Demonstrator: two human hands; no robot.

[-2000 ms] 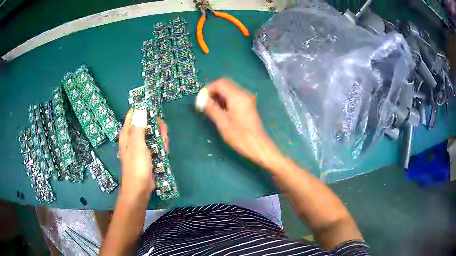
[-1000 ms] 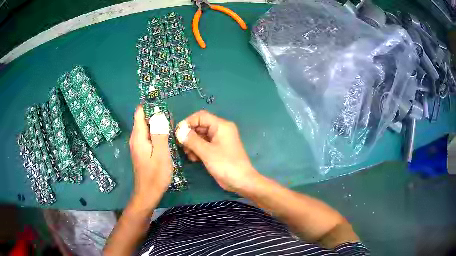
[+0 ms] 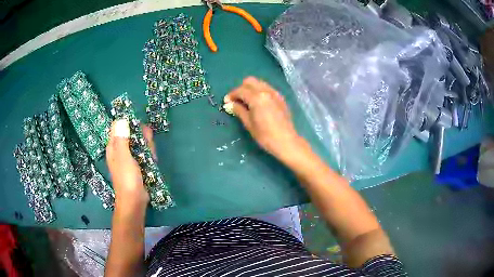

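My left hand [image 3: 127,162] is shut on a long narrow circuit board strip [image 3: 154,184], its white-covered thumb on top near the upper end. The strip slants from upper left to lower right over the mat. My right hand [image 3: 262,113] is to the right, off the strip, with a pale cover on a fingertip. Its thumb and fingertips are close together by a few small dark components [image 3: 213,101] on the mat. Blur hides whether it pinches one. Small pale bits [image 3: 234,143] lie below.
Board strips [image 3: 176,62] lie side by side at the top. A fanned pile of strips [image 3: 49,157] is at left. Orange-handled pliers [image 3: 210,32] lie at the far edge. A large clear plastic bag [image 3: 346,81] and grey housings [image 3: 460,70] are at right, with a blue bin [image 3: 460,167] below.
My left hand has moved left with the strip, away from the strips at the top. My right hand has left the held strip and moved up and right to the loose components.
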